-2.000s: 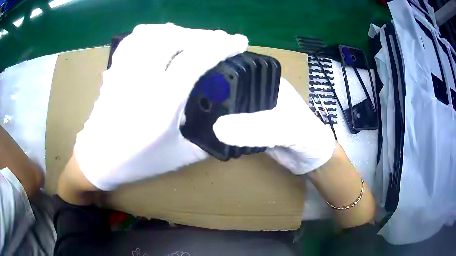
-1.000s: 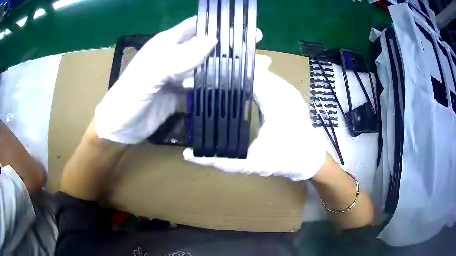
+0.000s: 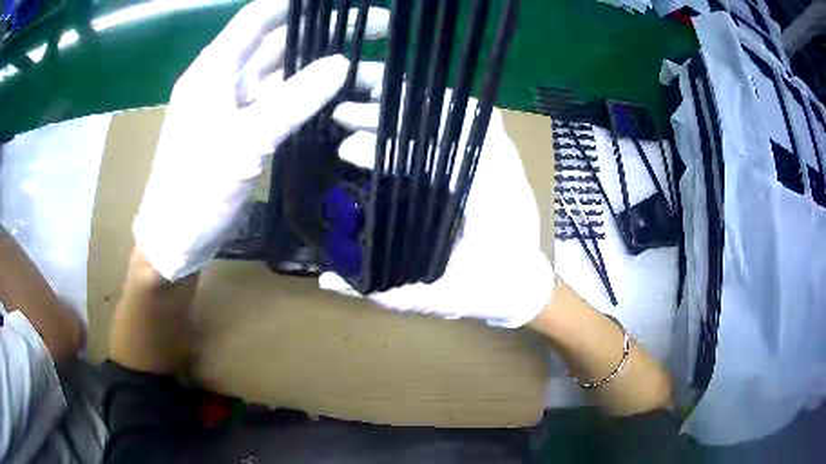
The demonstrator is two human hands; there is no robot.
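Both hands wear white gloves and hold black frames above the cardboard. My right hand (image 3: 494, 217) grips a fanned batch of several phone middle frames (image 3: 408, 227) from below and the right, long rails pointing up. Blue protective film (image 3: 344, 231) shows on the near end plate. My left hand (image 3: 213, 154) holds another group of black frames (image 3: 299, 195) at the left, thumb across their rails. The two groups touch or overlap at the lower ends; exactly where they part is hidden. The upper ends are cut off by the picture's edge.
Tan cardboard (image 3: 362, 372) lies below, with dark frames (image 3: 244, 237) partly hidden behind my left hand. At right are rows of small black pieces (image 3: 577, 181), set-aside frames (image 3: 650, 222), thin strips and sheet-covered layers (image 3: 770, 299). Another person's arm (image 3: 36, 290) is at left.
The squared batch is now fanned and split into two groups, one in each hand. My left hand has moved up and left. The batch has turned, showing blue film.
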